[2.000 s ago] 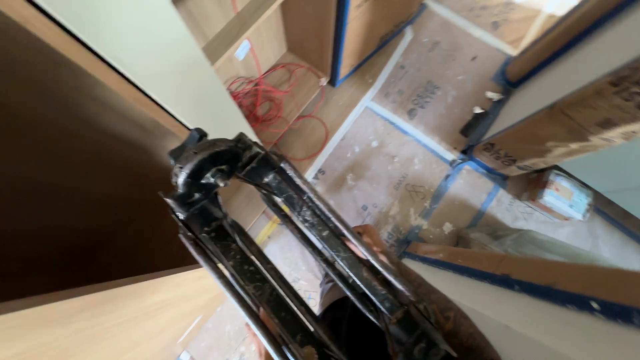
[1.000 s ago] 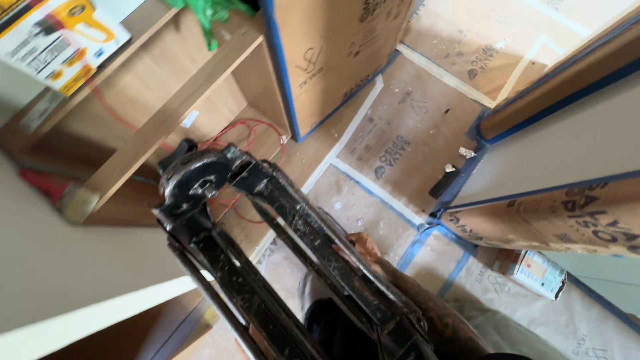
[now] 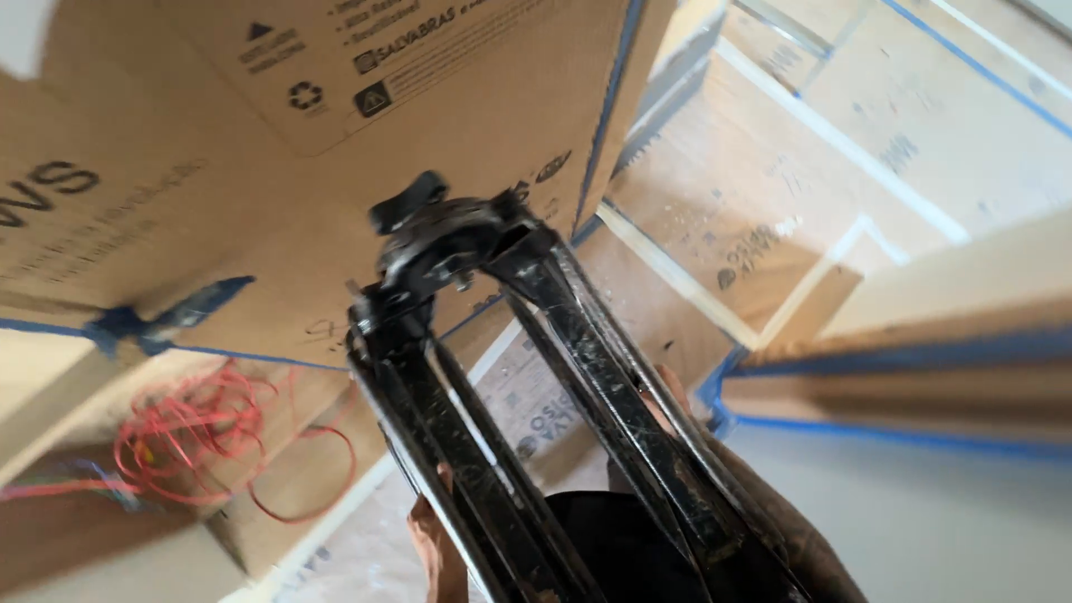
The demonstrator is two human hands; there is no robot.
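Note:
A scuffed black metal tripod-like stand (image 3: 603, 377), its legs folded close together, fills the middle of the head view, with its curved top and black knob up front. My left hand (image 3: 435, 536) grips a leg of it from the left side, low in the frame. On the other side my right hand (image 3: 666, 402) holds the right leg, with the sleeved forearm running down at the right. The legs hide most of the fingers of both hands.
A cardboard-covered panel (image 3: 276, 167) edged with blue tape stands ahead and left. Tangled red cord (image 3: 193, 435) lies in a wooden cabinet below it. Taped protective sheeting (image 3: 695, 243) covers the floor. A covered panel edge (image 3: 904, 402) juts in from the right.
The view has swung strongly, and the cardboard-covered panel now fills the upper left. Both frames from before also show the black stand held in front of me; my left hand shows more plainly now.

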